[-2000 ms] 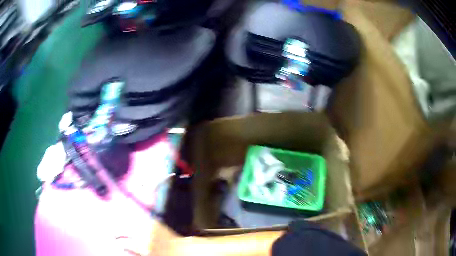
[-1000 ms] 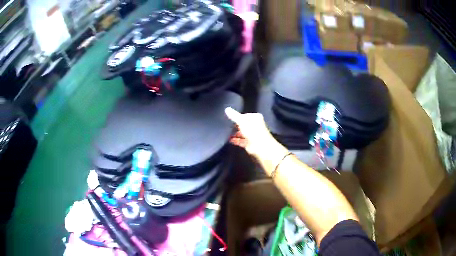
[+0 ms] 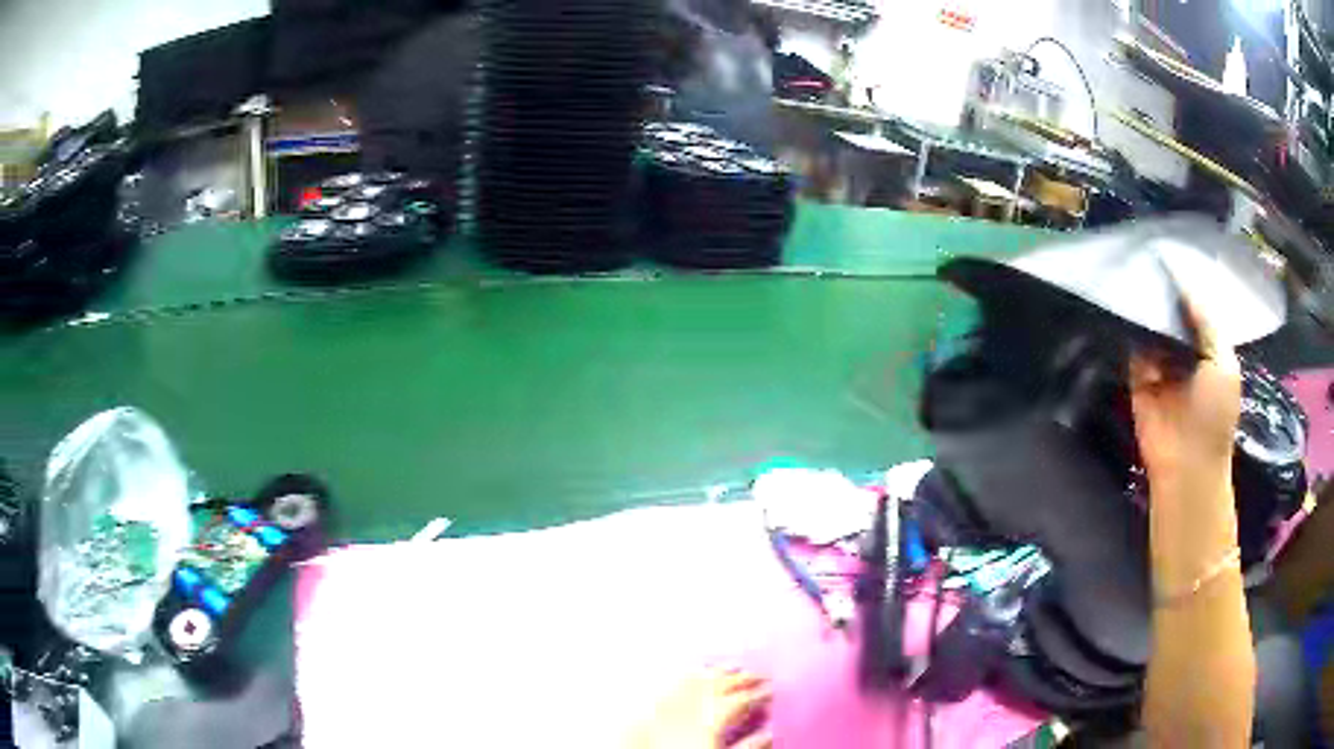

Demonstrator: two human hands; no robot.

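My right hand point(image 3: 1188, 384) is raised at the right and grips the edge of a drum pad body point(image 3: 1156, 275), lifted and tilted above the stacked pads point(image 3: 1053, 490). Its fingers are partly hidden by the pad. My left hand point(image 3: 710, 713) is blurred at the bottom edge over the pink mat point(image 3: 541, 629), partly cut off; nothing shows in it. An open control unit point(image 3: 234, 553) with round speakers, blue blocks and a green board lies at the left.
A clear plastic bag point(image 3: 114, 527) of green boards lies at far left. A black electric screwdriver point(image 3: 882, 593) and a white cloth point(image 3: 812, 505) lie by the stacked pads. Tall black stacks point(image 3: 563, 139) stand across the green bench point(image 3: 585, 388).
The view has swung left from the stacks and box to the bench. My right hand, earlier at the stack's edge, now holds a lifted pad. My left hand has come into view.
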